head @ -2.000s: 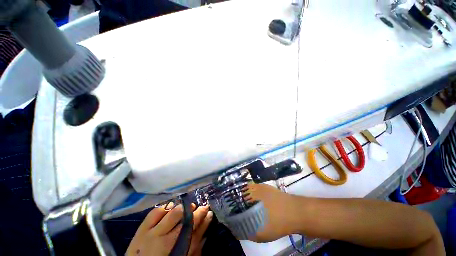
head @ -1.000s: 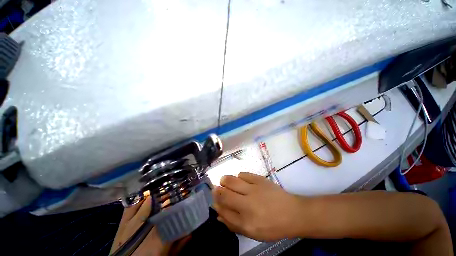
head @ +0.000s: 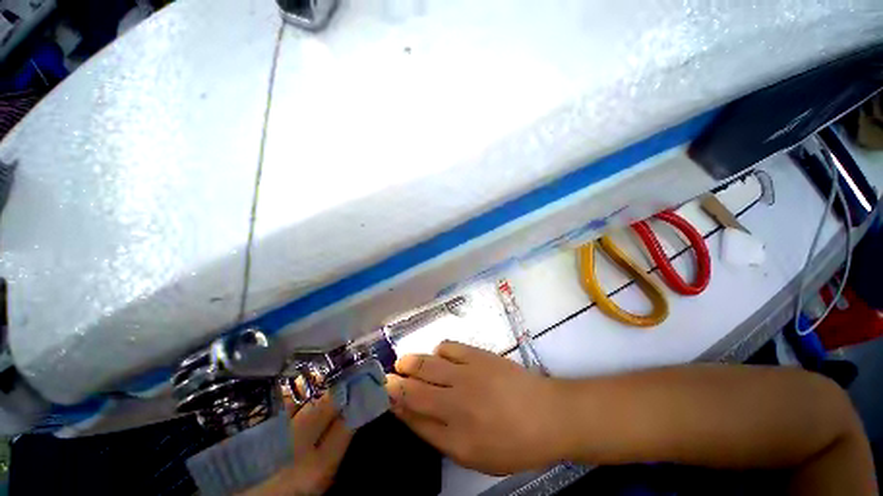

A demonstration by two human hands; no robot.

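Observation:
A white sewing machine head [head: 387, 145] with a blue stripe fills the upper left. Dark cloth [head: 392, 455] lies under and in front of its left end. My right hand [head: 465, 402] rests at the cloth's right edge beside the needle area, fingers bent and fingertips by the metal parts; whether it grips the cloth is hidden. My left hand [head: 315, 446] lies on the dark cloth near the needle, partly hidden behind the grey ribbed knob [head: 242, 460] and metal parts. Its fingertips point toward the needle area.
Right of the needle, scissors with a yellow handle [head: 620, 291] and a red handle [head: 678, 257] lie on the white table [head: 620, 344]. A thin tool [head: 516, 315], a small brown piece [head: 721, 211], a white piece [head: 743, 248] and a white cable [head: 823, 281] are also there.
The view has moved closer and shifted, so the machine head looks larger. My right hand, earlier behind the ribbed knob, now shows to its right. My left hand remains near the needle.

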